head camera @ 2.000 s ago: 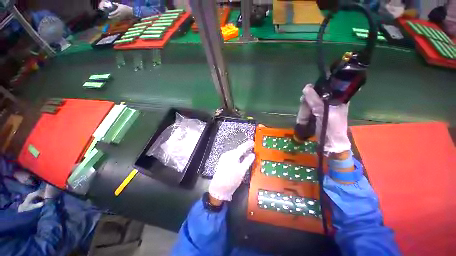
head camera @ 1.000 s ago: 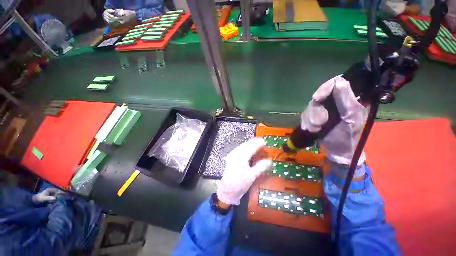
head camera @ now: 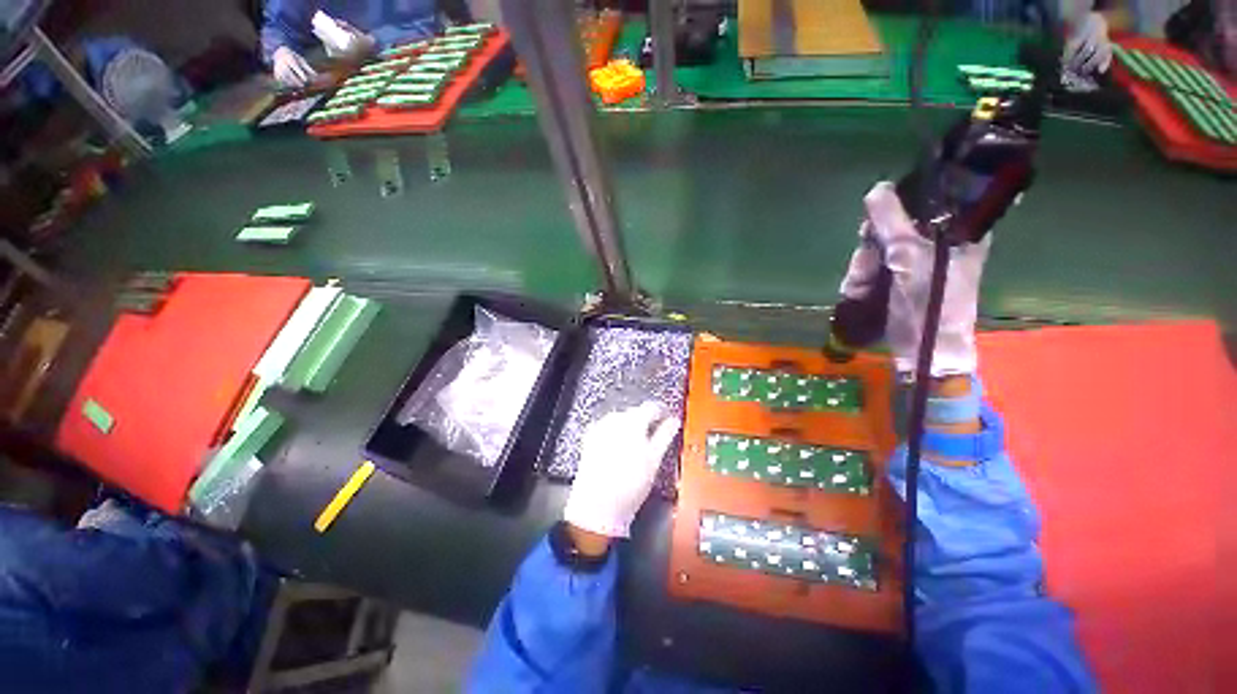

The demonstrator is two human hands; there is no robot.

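An orange-brown fixture (head camera: pixel 689 475) lies in front of me with three narrow green circuit boards (head camera: pixel 790 464) in its recesses. My right hand (head camera: pixel 917 292), in a white glove, holds a black electric screwdriver (head camera: pixel 863 301) near the fixture's top right corner. Its bit is not clearly visible. My gloved left hand (head camera: pixel 620 468) is over the lower right of the screw tray (head camera: pixel 611 373), which is full of silvery grains. Its fingertips are together at the grains; whether they hold a screw is too small to tell.
A black bin (head camera: pixel 423 458) with a clear plastic bag (head camera: pixel 486 386) stands left of the screw tray. A yellow strip (head camera: pixel 345 496) lies beside it. Red mats lie at right (head camera: pixel 1106 475) and left (head camera: pixel 177 366). A metal post (head camera: pixel 577 163) rises behind the trays. People work across the conveyor.
My left hand has moved from the fixture's upper left edge back to the screw tray. My right hand has moved the screwdriver off the top board, toward the fixture's upper right.
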